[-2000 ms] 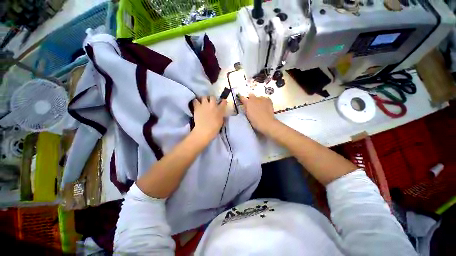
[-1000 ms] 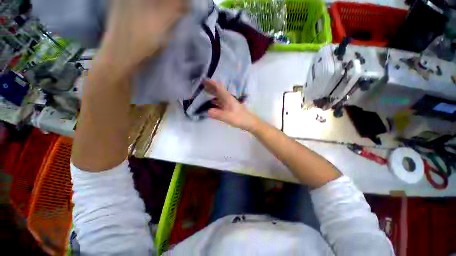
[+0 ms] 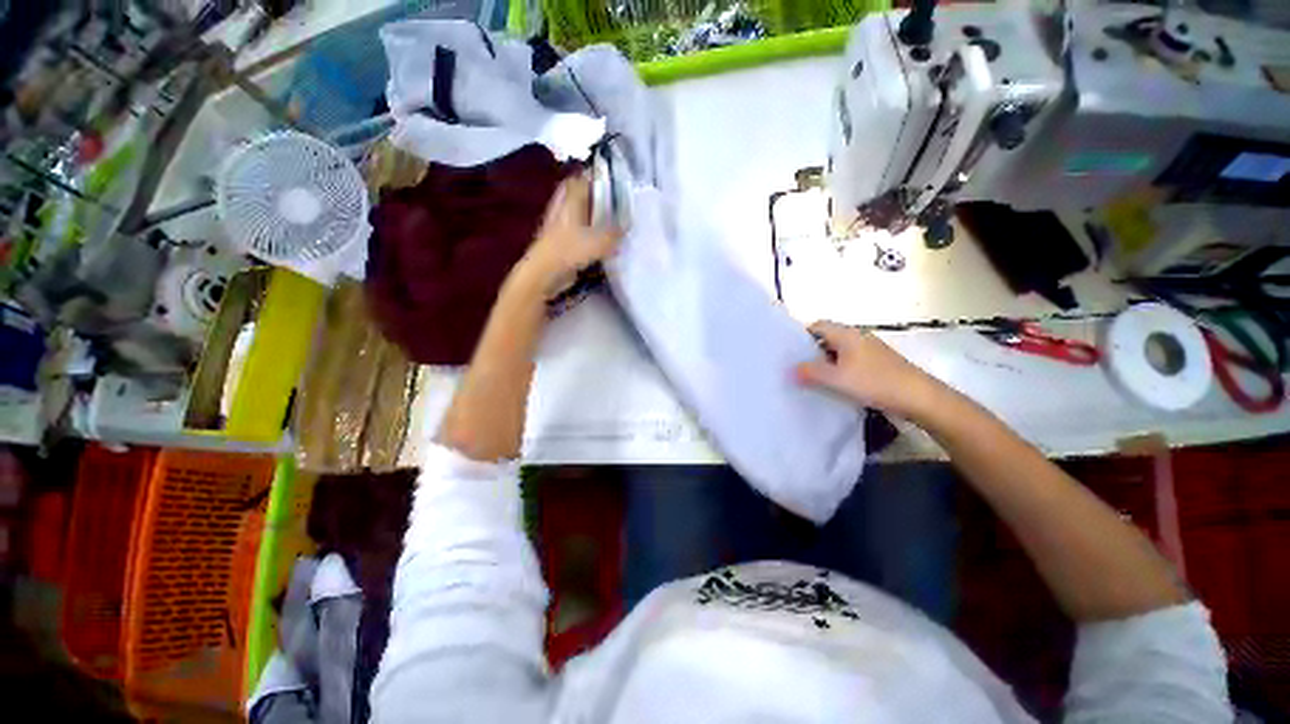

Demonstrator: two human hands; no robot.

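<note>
A pale grey garment (image 3: 707,340) lies across the table left of the needle, one long part running down to the front edge. A maroon part (image 3: 453,255) of it is bunched on the left. My left hand (image 3: 577,234) holds the cloth where grey meets maroon. My right hand (image 3: 856,365) pinches the grey part near its lower right end; a bit of maroon shows beyond it. The white sewing machine (image 3: 941,120) stands at the upper right with its needle lamp lit, and no cloth is under the needle.
A white tape roll (image 3: 1160,354), red-handled snips (image 3: 1054,344) and scissors (image 3: 1248,371) lie right. A dark cloth piece (image 3: 1021,248) is beside the machine base. A white fan (image 3: 293,201) stands left. A lime green basket (image 3: 750,54) is behind; an orange basket (image 3: 191,566) is below left.
The garment was lifted off to the left, turned over, and laid back with its maroon part showing. My right hand has moved right and now grips the grey part. The view has shifted.
</note>
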